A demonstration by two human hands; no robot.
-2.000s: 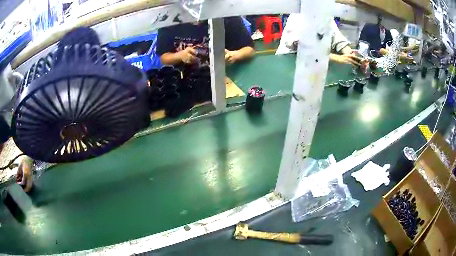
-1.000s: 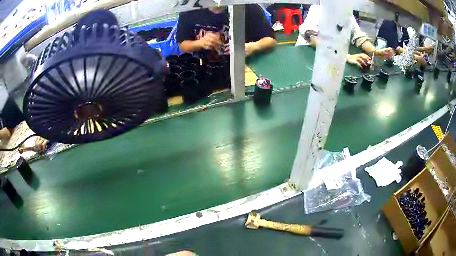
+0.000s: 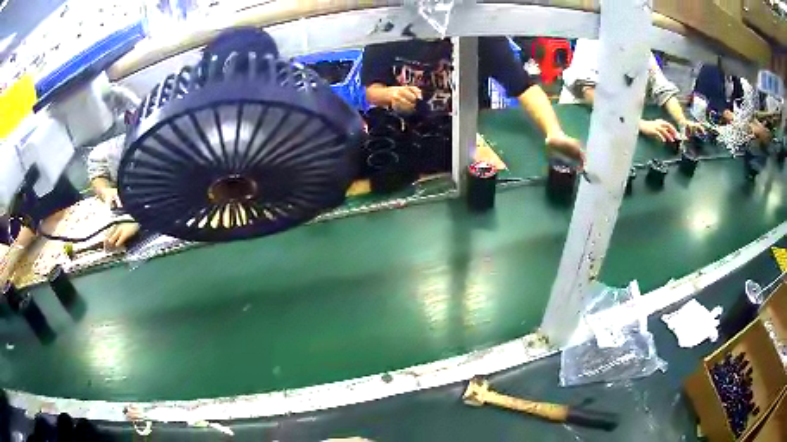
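Note:
A hammer with a yellowish handle and black grip lies on the dark bench just below the white rail. Black sleeves show at the bottom left edge, cut off. A skin-coloured sliver shows at the bottom edge near the middle; it may be part of a hand, but I cannot tell which. Neither of my hands is otherwise visible. Black cylindrical units stand on the green belt: one with a reddish detailed top by the far edge, and several at the far left.
The white rail and post border the green belt. A black fan hangs upper left. A plastic bag, white rag and carton of small black parts lie right. People sit opposite.
The view has turned left, so the scene sits further right. A worker opposite now reaches an arm to a black unit at the belt's far edge. Black sleeves have come into view at bottom left.

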